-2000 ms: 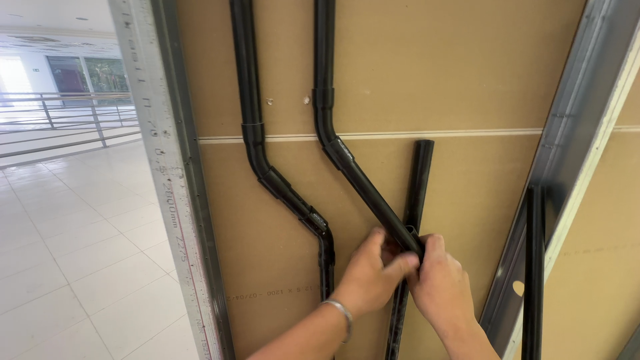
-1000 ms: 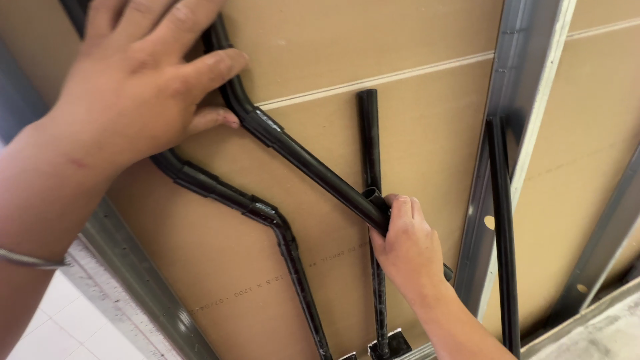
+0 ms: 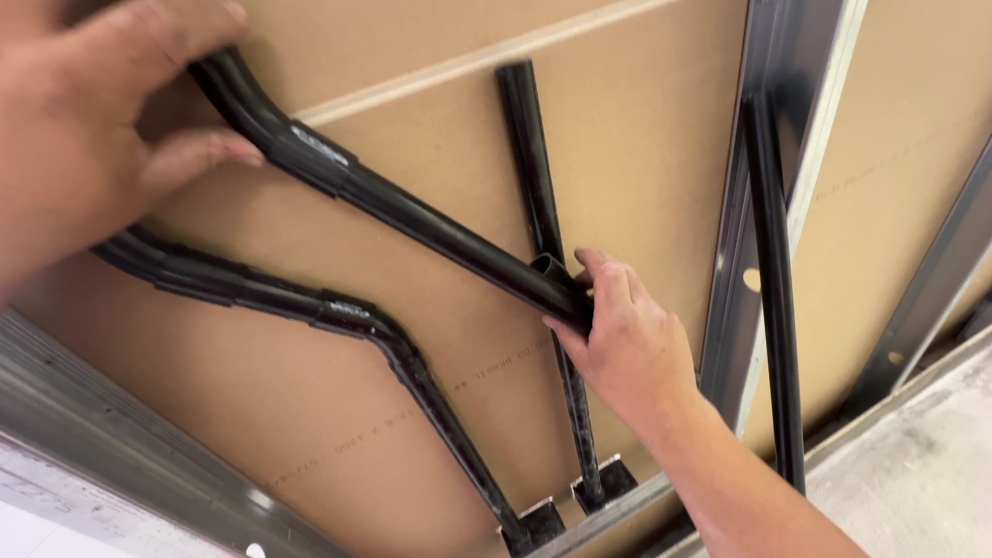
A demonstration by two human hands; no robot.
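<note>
My left hand (image 3: 101,116) is at the upper left, its thumb and a finger around the bent upper part of a black plastic pipe (image 3: 449,232). That pipe slopes down to the right, and my right hand (image 3: 628,333) grips its lower end. Behind that end stands a straight black pipe (image 3: 531,147) with an open top; a short open pipe mouth (image 3: 547,265) shows beside the crossing. Lower left, a second bent black pipe (image 3: 232,287) with joined elbow fittings runs down to a black base piece (image 3: 535,527). Most of my left hand's grip is out of view.
Tan gypsum board (image 3: 372,434) backs the pipes, with a light horizontal joint across it. Galvanized metal studs stand at the right (image 3: 732,256) and lower left (image 3: 101,434). Another black pipe (image 3: 775,310) leans by the right stud. A metal bottom track (image 3: 612,519) runs beneath the pipes.
My left hand has moved from the sloping pipe's lower end up to its bend. My right hand stays at the lower end. The view has tilted and come closer.
</note>
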